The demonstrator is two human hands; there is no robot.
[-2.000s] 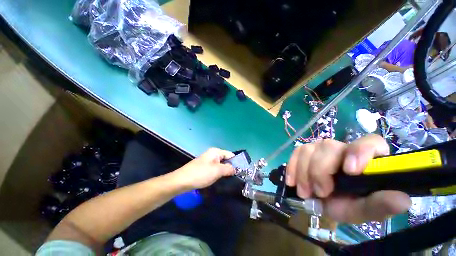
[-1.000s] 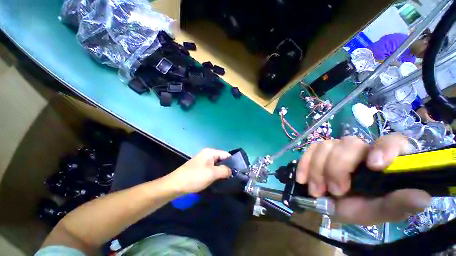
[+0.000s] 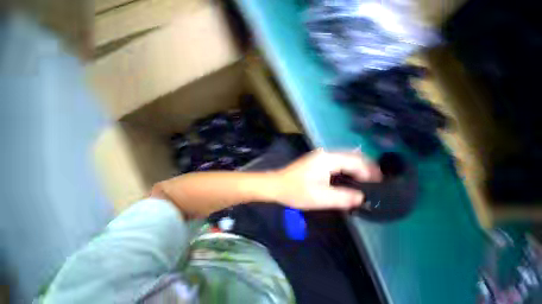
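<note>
The frame is blurred. My left hand [image 3: 333, 181] is at the near edge of the green bench, its fingers around a dark rounded black housing [image 3: 389, 193]. The housing's finer detail is lost in the blur. A loose heap of small black caps [image 3: 389, 110] lies on the bench beyond my hand, against a crumpled clear plastic bag [image 3: 368, 35]. My right hand and the screwdriver are not in view.
An open output carton [image 3: 160, 77] stands below the bench at left, with dark glossy units [image 3: 220, 142] heaped inside. The supply carton's edge [image 3: 457, 130] is at the right. Blurred wired modules [image 3: 511, 267] lie at the lower right.
The view has swung left, bringing in the output carton. My right hand and the screwdriver have left the picture. My left hand with the housing is away from the screwdriver tip.
</note>
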